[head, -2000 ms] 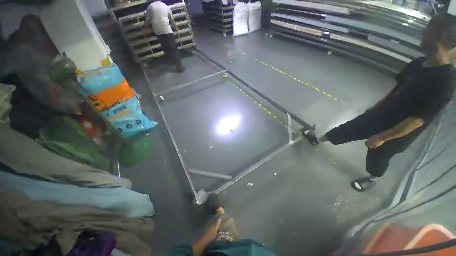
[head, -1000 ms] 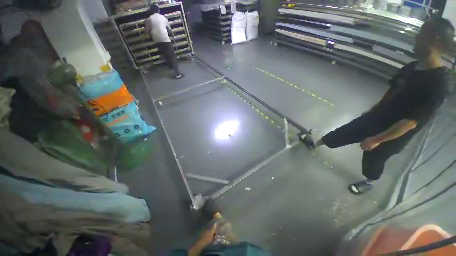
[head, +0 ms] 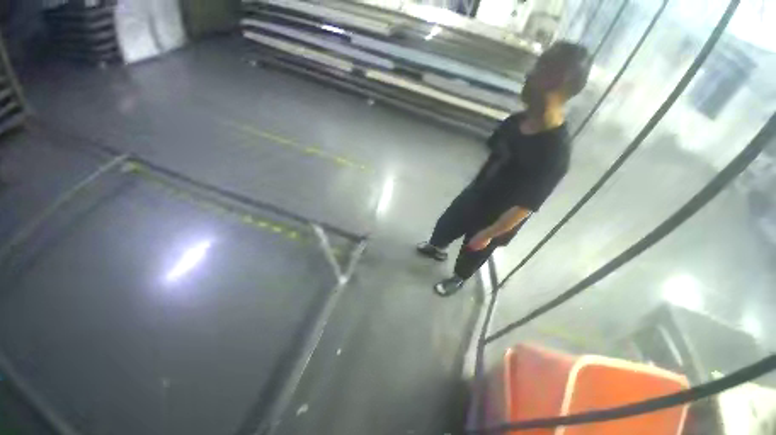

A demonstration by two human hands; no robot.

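No hand of mine shows in the current view. Nearest in front is the low silvery floor frame (head: 316,327), an open rectangle of bars lying on the glossy grey floor, with a short corner brace near its right corner. Its left and near parts run out of the picture or blur. A translucent curtain (head: 587,280) with dark straps hangs at the right. Orange tubs (head: 536,386) stand at the lower right, seen partly behind a dark strap.
A person in black (head: 527,166) stands beyond the frame's right corner, beside the curtain. A long multi-tier rack (head: 383,64) stands at the back. A dark stacked rack (head: 81,34) and white sacks (head: 149,27) are at the upper left. Yellow lines mark the floor.
The view has swung right, so the frame and racks sit further left. My hand, the coloured bag and the person in white have left the picture. The person in black has stepped off the frame corner.
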